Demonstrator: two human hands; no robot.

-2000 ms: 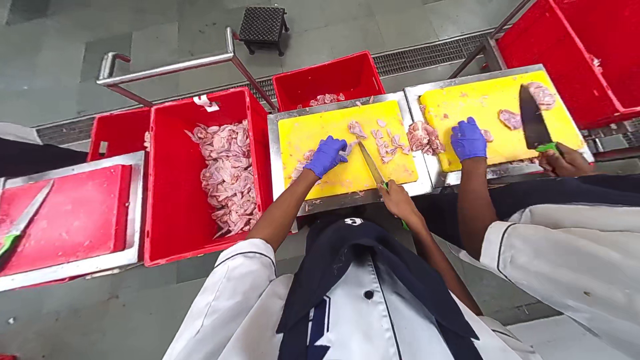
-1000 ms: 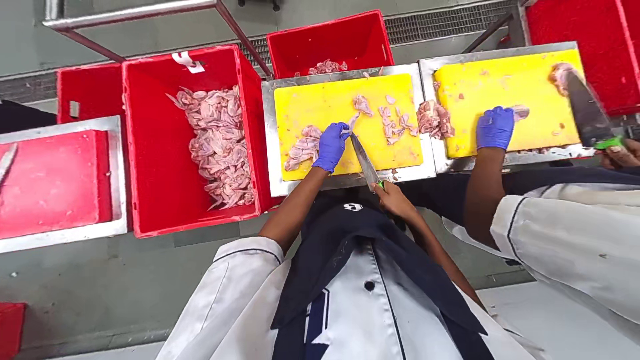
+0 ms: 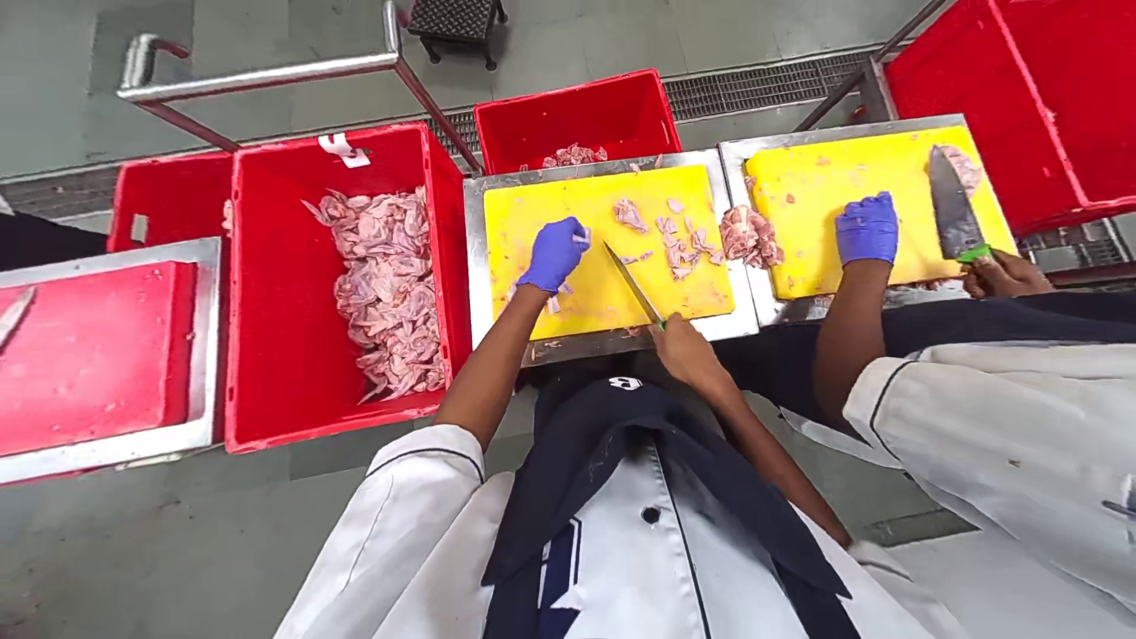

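My left hand [image 3: 556,255], in a blue glove, is closed on a small piece of raw poultry [image 3: 581,238] above the left half of a yellow cutting board [image 3: 612,302]. Bare, my right hand [image 3: 688,352] grips a green-handled knife [image 3: 632,282] at the board's near edge, its blade pointing up and left across the board. Small cut pieces of meat [image 3: 679,248] lie on the board's right side, with a larger piece [image 3: 630,215] near its top. More pale pieces show partly beneath my left wrist. A pile of raw meat [image 3: 750,237] rests at the seam with the neighbouring board.
A red crate [image 3: 293,355] of raw poultry pieces stands at left, with a smaller red crate [image 3: 577,115] beyond my board. At right, a co-worker's gloved hand [image 3: 868,229] rests on another yellow board [image 3: 825,177]; the other holds a broad knife [image 3: 957,209]. A red board [image 3: 98,346] lies far left.
The meat pieces under my left hand one second ago are fewer in sight now. My knife's tip has come away from my left hand. The co-worker's knife has moved onto the board's right part.
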